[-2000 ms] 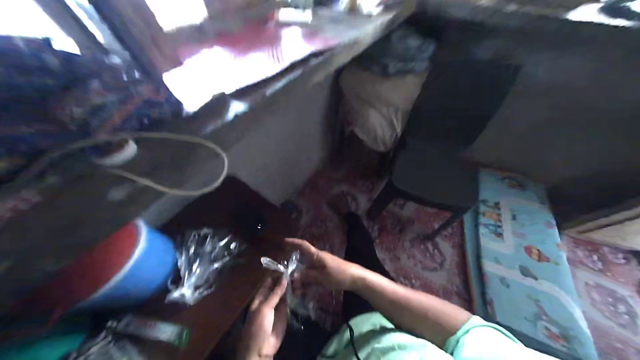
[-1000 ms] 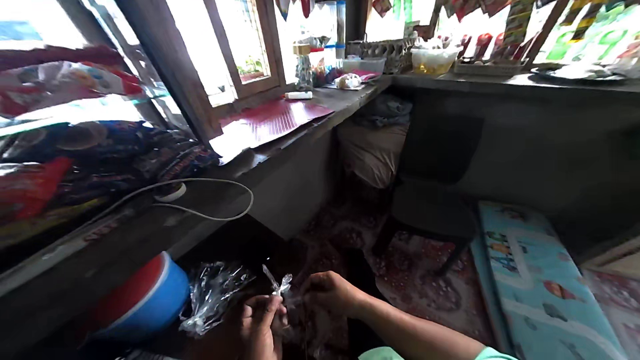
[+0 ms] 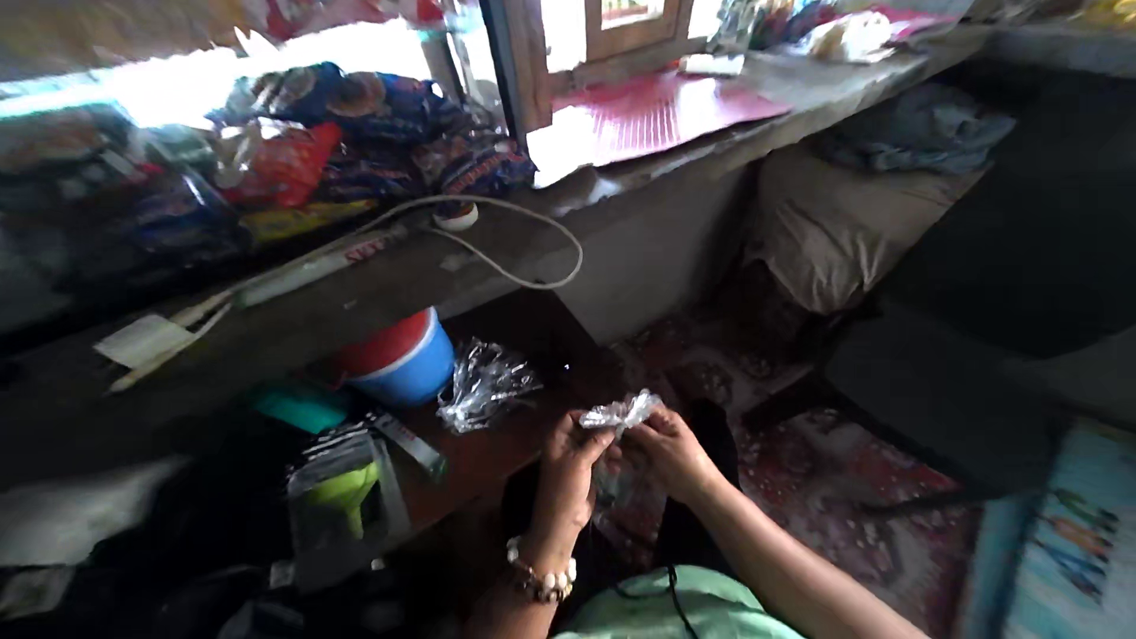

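Note:
My left hand (image 3: 579,457), with a beaded bracelet on its wrist, pinches the gathered neck of a clear plastic bag (image 3: 619,412). My right hand (image 3: 667,451) grips the same gathered plastic from the other side, close to the left fingertips. The lower part of the bag hangs between my hands over my lap, and its contents cannot be made out. A bunch of clear plastic bags (image 3: 486,390) lies on the dark wooden tabletop (image 3: 470,466) left of my hands, beside a blue and red plastic tub (image 3: 410,359).
At lower left are a green funnel (image 3: 342,493) in clear plastic and a teal item (image 3: 300,404). A ledge (image 3: 763,115) above carries a pink sheet (image 3: 661,111), packaged goods (image 3: 373,133) and a white cable (image 3: 568,266). A dark chair (image 3: 941,399) and a patterned mat (image 3: 1065,532) stand right.
Both hands have come closer together, and my right fingers, apart from the bag one second ago, now hold its gathered plastic. The view has swung to the left.

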